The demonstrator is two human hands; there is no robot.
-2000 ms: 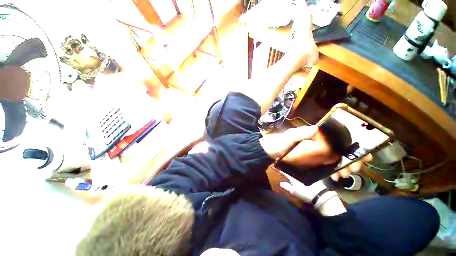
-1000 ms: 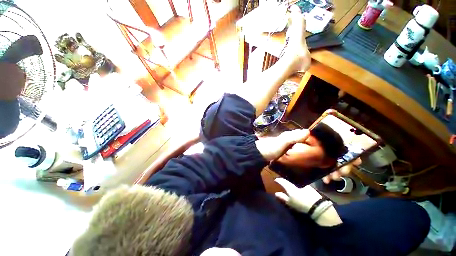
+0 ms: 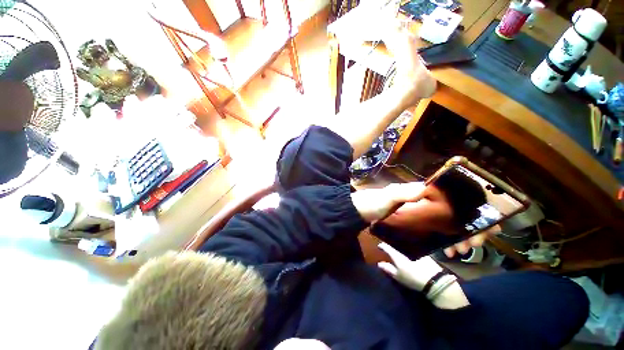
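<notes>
A black glossy smartphone (image 3: 445,212) with a gold-brown rim is tilted above my lap, its screen reflecting part of a face. My left hand (image 3: 386,202) comes from the left in a dark sleeve and holds it. The thumb lies over the near left edge, and fingertips show beyond the opposite edge. My right hand (image 3: 417,270), with a dark band (image 3: 436,279) at the wrist, is below the phone's lower end. Two digits show apart; the rest is partly hidden. I cannot tell whether it touches the phone.
A curved wooden desk (image 3: 506,102) with a bottle (image 3: 568,51) is at upper right. A bare foot (image 3: 414,78) is by its corner. A fan (image 3: 34,96), calculator (image 3: 147,167) and red book (image 3: 174,186) are left. A chair (image 3: 232,75) stands beyond. A fur trim (image 3: 185,301) is at lower left.
The phone has shifted slightly in view, and its reflected face has moved and changed size. The left-hand hold looks the same. The surroundings have shifted a little with the camera.
</notes>
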